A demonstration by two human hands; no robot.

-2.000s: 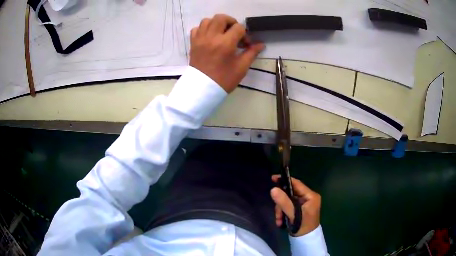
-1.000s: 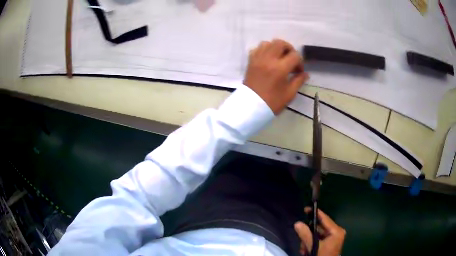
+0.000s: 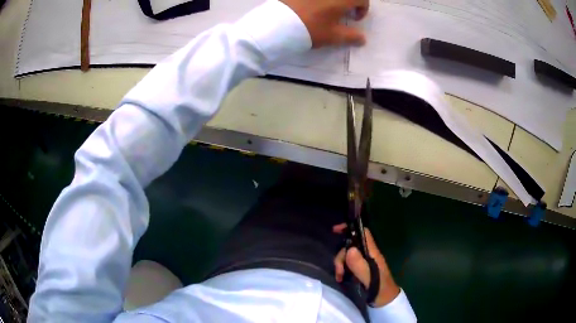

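My right hand [image 3: 361,262] holds the tailor's shears [image 3: 357,158] by their black handles beyond the table's front edge. The blades are parted and point away from me, their tips at the front edge of the paper marker [image 3: 391,38]. My left hand [image 3: 331,24] is over the marker at the top, partly cut off by the picture's edge; its fingers are apart and nothing shows in it. A strip of white paper with dark fabric [image 3: 464,129] rises in a fold right of the blades and runs down to the table edge.
Two dark pattern weights [image 3: 468,57] lie on the paper at right. Blue clips [image 3: 497,202] sit on the metal table edge. A brown strip [image 3: 85,35] and a black fabric strip [image 3: 180,9] lie at left. A white-topped offcut [image 3: 568,186] is at far right.
My left hand has moved up and left, away from the cut edge. The strip is now lifted and folded. The shears have opened and sit farther left in view.
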